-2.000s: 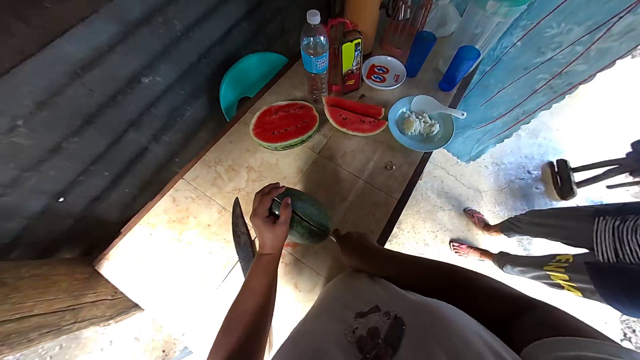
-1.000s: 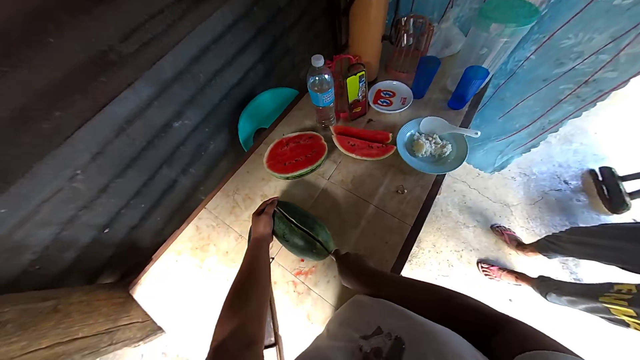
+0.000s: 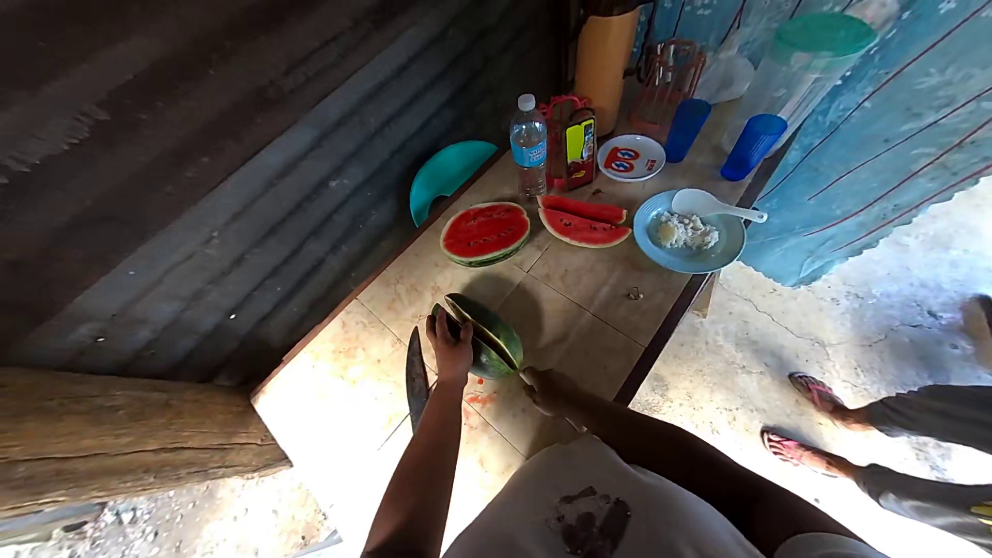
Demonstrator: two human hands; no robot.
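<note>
A dark green watermelon piece [image 3: 500, 329] lies rind up on the tiled table [image 3: 573, 318], with a long cut open along it. My left hand [image 3: 452, 346] presses on its left side, fingers spread over the rind. At its near right end, my right hand [image 3: 549, 391] grips the pale handle of a knife; the blade is mostly hidden in the cut. A large dark blade [image 3: 416, 376] lies left of my left hand, partly under the forearm. Beyond the piece are a watermelon half [image 3: 486, 232], red face up, and red watermelon wedges [image 3: 585, 222].
Behind stand a water bottle [image 3: 530, 147], a red container [image 3: 570, 147], a small plate [image 3: 631, 158] and blue cups [image 3: 754, 147]. A light blue plate [image 3: 651, 236] holds rice and a white spoon. Corrugated metal runs along the left. A person's legs [image 3: 891, 411] are at the right.
The cut along the watermelon piece has opened wider than it was one and two seconds ago. My left hand stays on the rind and my right hand at the near end.
</note>
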